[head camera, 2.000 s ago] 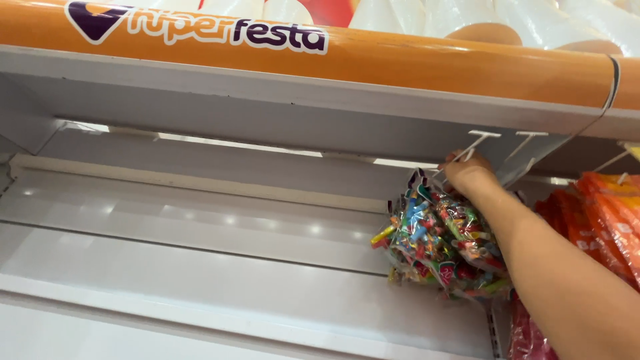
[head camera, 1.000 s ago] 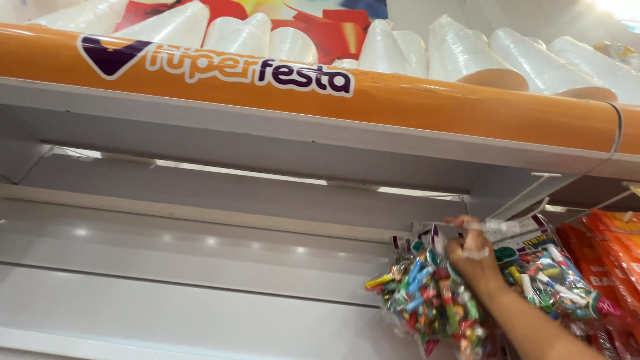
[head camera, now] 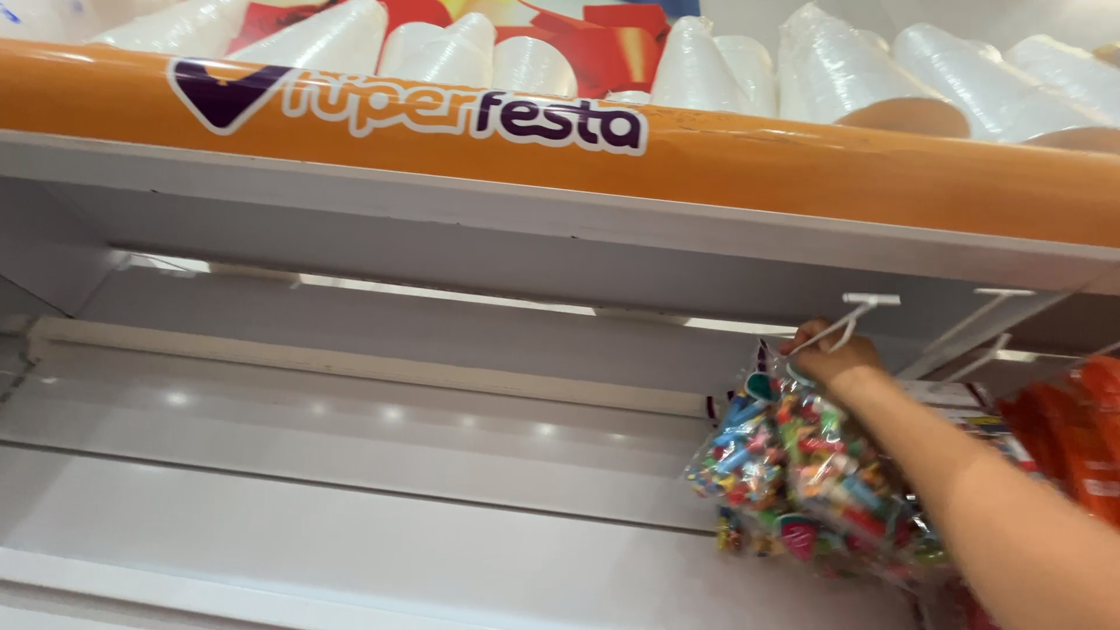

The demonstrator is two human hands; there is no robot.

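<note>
My right hand reaches up at the right of the view, at a white metal display hook. Its fingers are at the tops of clear plastic bags of small colourful party items, which hang just under it. Whether the fingers grip a bag or only touch it is hard to tell, as the hook and the bag tops overlap them. Behind my forearm more such bags are partly hidden. My left hand is out of view.
An orange shelf edge with a logo runs across the top, with plastic-wrapped white cones above it. White back panels fill the left. Another white hook and orange packages are at the right.
A second ago my right hand was in front of the bags, with a hook to its right; now it is up at a hook's shaft. The bags at the right are more covered by my forearm.
</note>
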